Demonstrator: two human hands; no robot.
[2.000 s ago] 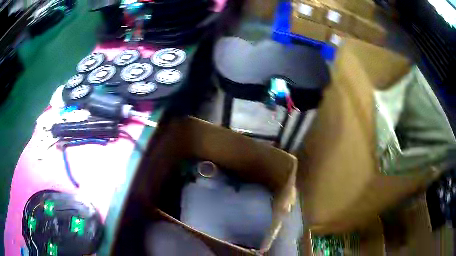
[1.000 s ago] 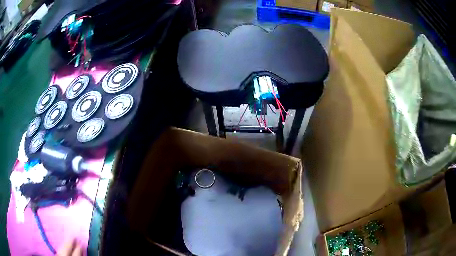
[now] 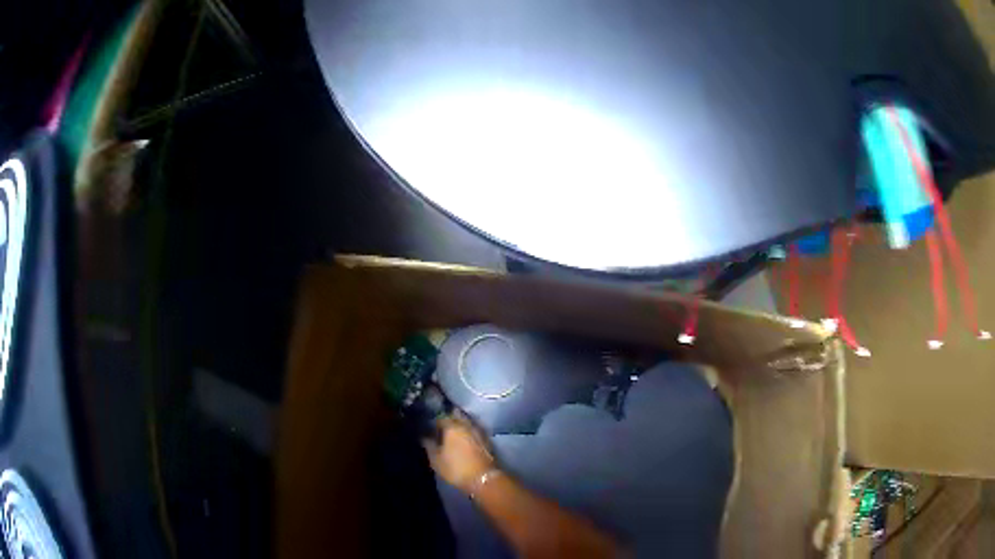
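My right hand, with a band at the wrist, reaches from the bottom edge into an open brown cardboard carton. Its fingertips are at a small dark piece, beside a green circuit board at the carton's left inner side. The blur hides whether the fingers grip anything. Black lobed parts lie in the carton, and a pale ring shows on one. My left hand is out of the picture.
A large, glossy black lobed shell overhangs the carton's back edge. A blue-white connector block with loose red wires sits at its notch. A black panel with white ringed circles is at the left edge. Green boards lie at lower right.
The view has moved much closer to the carton and the black shell. My right hand has come into the carton. The hand seen at the bottom left on the bench is gone from view.
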